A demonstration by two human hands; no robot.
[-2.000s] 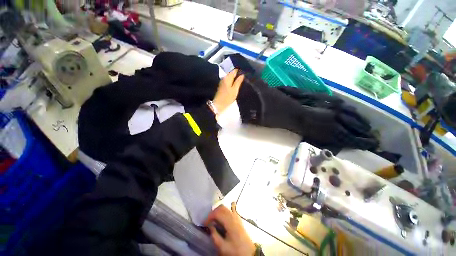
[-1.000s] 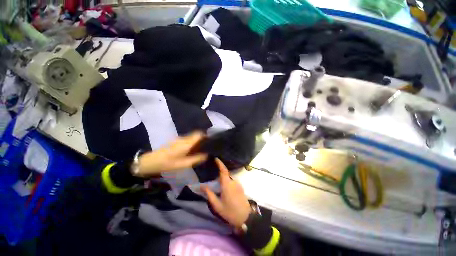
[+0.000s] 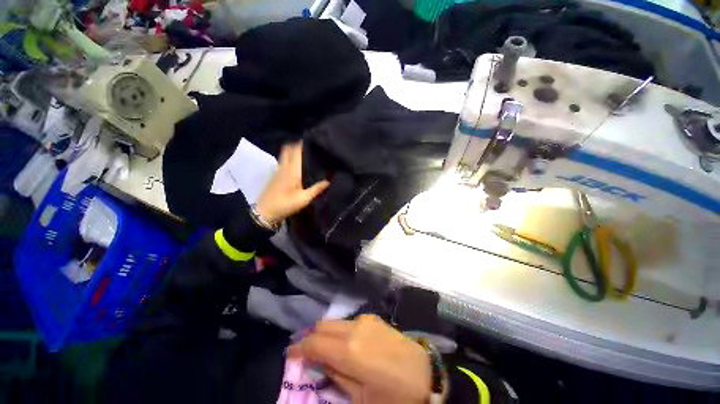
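Black fabric panels (image 3: 296,75) lie heaped left of the machine head and hang over the table's front edge towards my lap. A white panel (image 3: 251,170) shows beside my left hand. My left hand (image 3: 286,189) lies on the black cloth, thumb and fingers apart. My right hand (image 3: 367,357) is low at the front, over a pink printed item (image 3: 300,383) and the cloth's lower edge; its fingertips are partly hidden, so its grip is unclear. The white sewing machine (image 3: 584,118) has its lit needle end right of the cloth.
Green and yellow scissors (image 3: 588,264) and a slim tool (image 3: 525,239) lie right of the needle. A blue basket (image 3: 130,272) with scraps stands lower left. A beige second machine (image 3: 134,99) is far left. More dark cloth (image 3: 545,39) lies behind the machine.
My right hand has moved down from the black cloth towards my lap. My left hand has shifted up on the cloth. The long white strip is now mostly covered. The view has shifted.
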